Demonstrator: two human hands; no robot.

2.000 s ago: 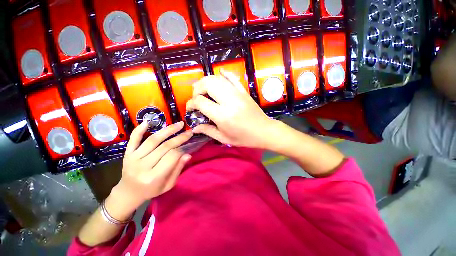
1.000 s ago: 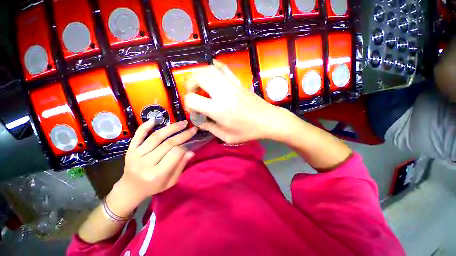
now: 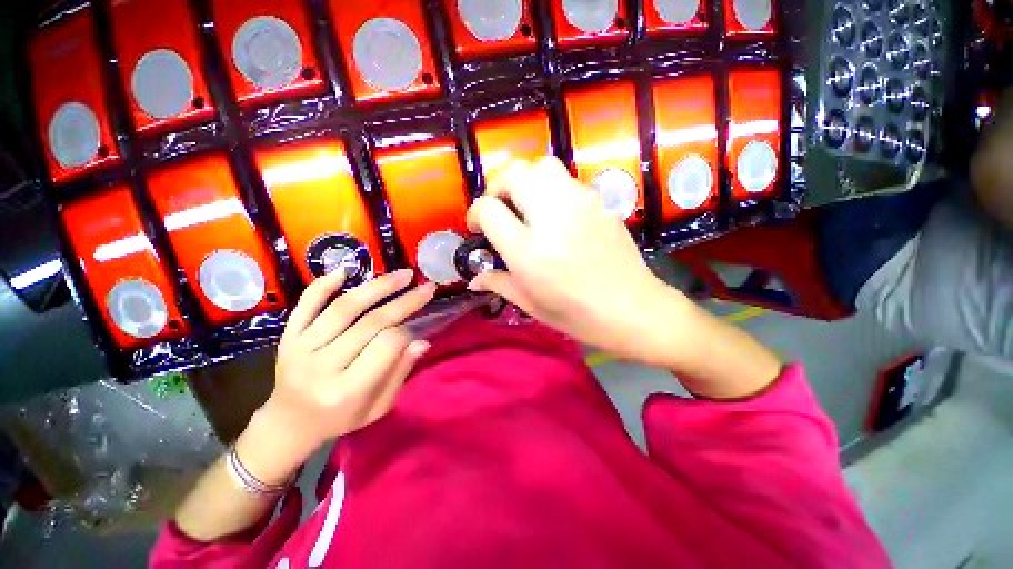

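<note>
Red housings (image 3: 306, 200) with pale circles lie in a shiny black tray. My left hand (image 3: 333, 361) has its index fingertip on a black-and-silver disc (image 3: 324, 265) seated on a near-row housing. Its other fingers extend over the tray's near edge, where a clear sheet (image 3: 439, 319) shows; whether they grip it is hidden. My right hand (image 3: 572, 261) pinches another black-and-silver disc (image 3: 479, 261), just right of the bare pale circle (image 3: 440, 257) of the neighbouring housing. A small dark disc shows on the clear sheet below my right hand.
A sheet with rows of discs (image 3: 878, 83) lies right of the tray (image 3: 411, 120). Crumpled clear plastic (image 3: 106, 445) lies at lower left. Another person's grey-clothed part (image 3: 944, 267) is at the right. A red object (image 3: 766, 261) is below the tray's right side.
My right hand has moved right from over the fourth near-row housing, carrying the disc and exposing the pale circle. My left hand has hardly moved.
</note>
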